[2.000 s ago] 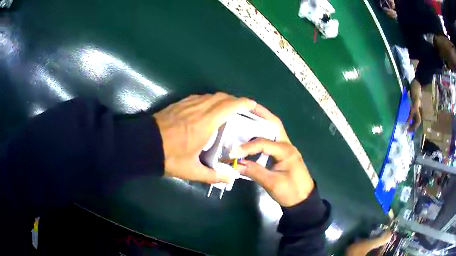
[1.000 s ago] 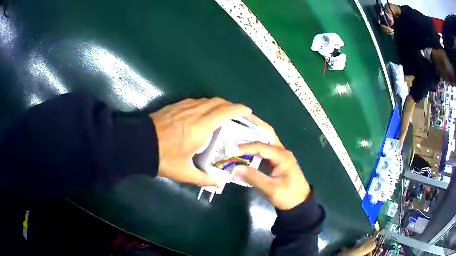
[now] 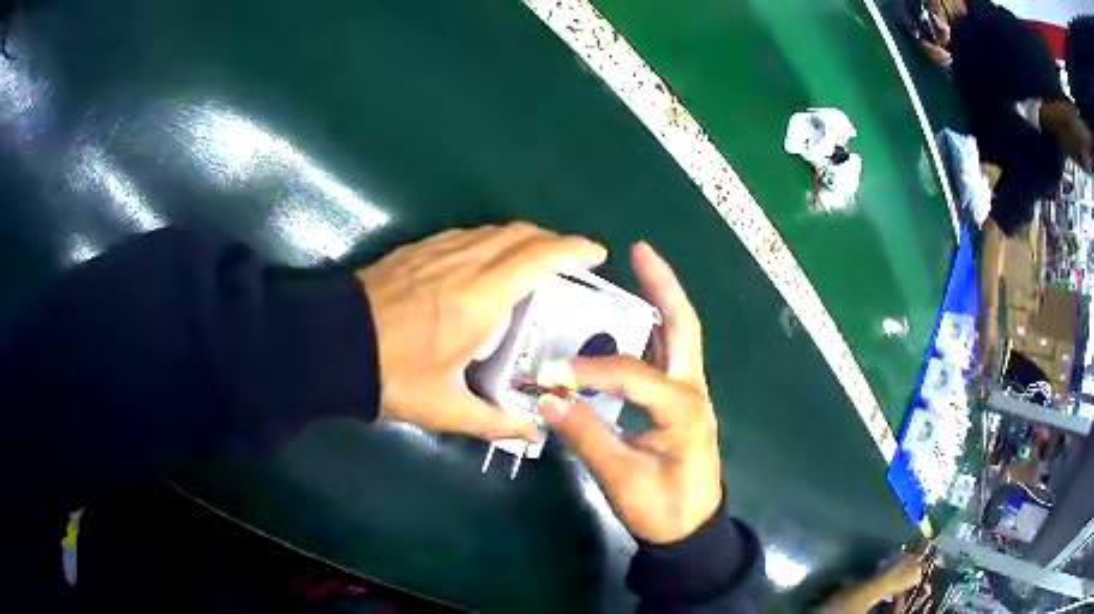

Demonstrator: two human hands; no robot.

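Note:
A white plastic housing (image 3: 588, 314) is held above the dark green bench, its open side facing me. Two plug pins (image 3: 502, 458) stick out of its lower edge. A dark round hole shows inside it. My left hand (image 3: 462, 324) is closed around the housing's left side, with the thumb at its lower edge. My right hand (image 3: 654, 438) has thumb and index fingertips pinched together inside the housing on short lead wires (image 3: 528, 387), which the fingertips mostly hide. Its other fingers stretch along the housing's right side.
A worn whitish rail (image 3: 708, 168) separates the bench (image 3: 396, 120) from the green conveyor (image 3: 768, 60). A white unit with a red wire (image 3: 828, 156) lies on the belt. A blue tray (image 3: 908, 489) holds several white parts. A person (image 3: 1002, 84) is across the belt; another hand (image 3: 882, 588) shows lower right.
My right fingertips have moved left inside the housing and closed over the wires, and its other fingers have opened out. The unit on the belt has moved down and right.

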